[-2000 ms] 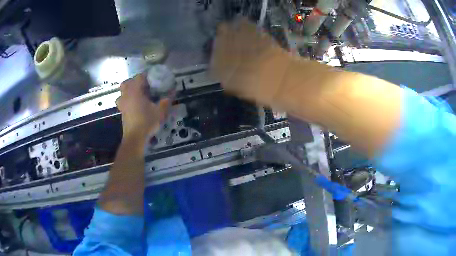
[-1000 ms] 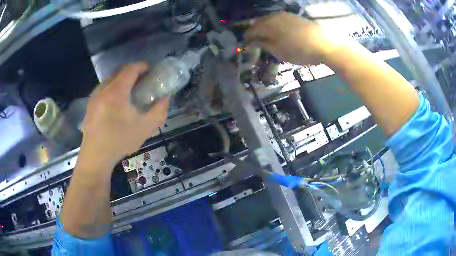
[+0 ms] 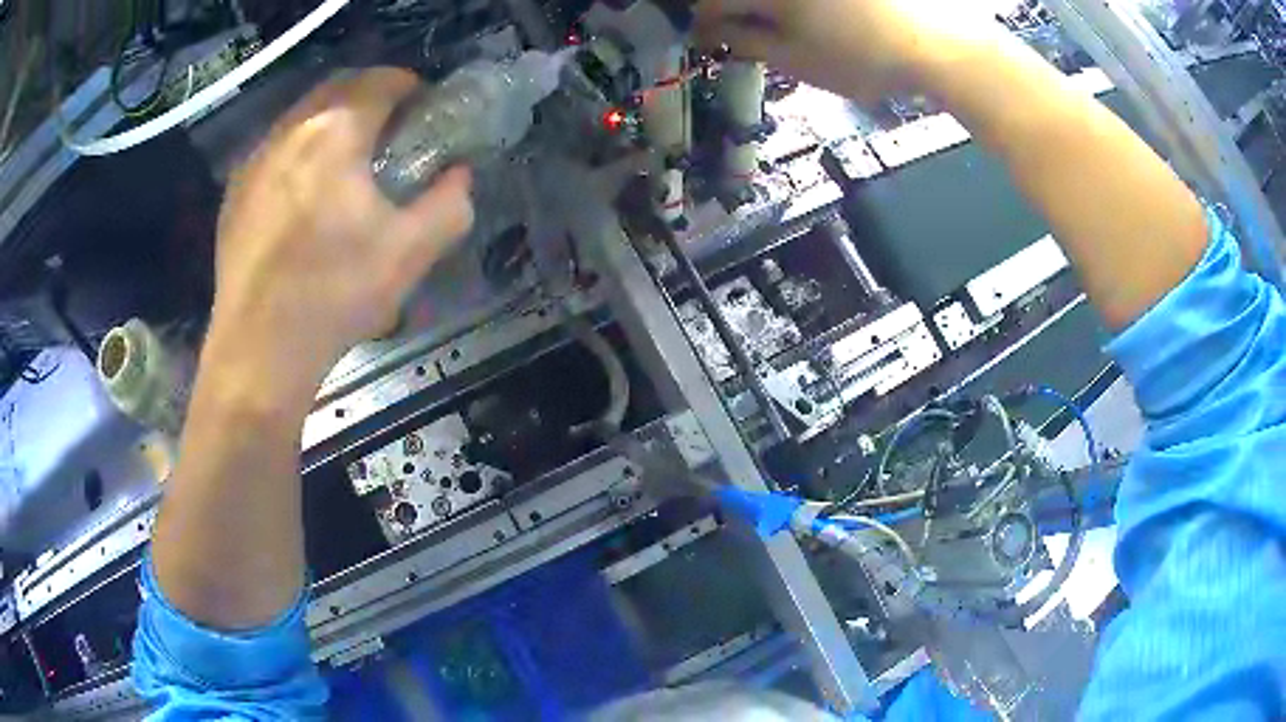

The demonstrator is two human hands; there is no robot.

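Observation:
My left hand is closed around a clear, greyish bottle held tilted above the rails, its narrow end towards the dispensing head. My right hand is at the top edge, partly cut off, at the upper part of the dispensing head, which has pale cylinders and a small red light. Its fingertips are blurred, and I cannot tell whether they grip anything.
A silver pallet with holes lies between the conveyor rails. A beige cylinder stands at the left. A grey metal bar crosses the rails. Blue bins are at the bottom. Cables and tubing loop at the right.
My left hand has moved up from the rails with the bottle, now tilted beside the dispensing head. My right hand has moved right and up to the top edge.

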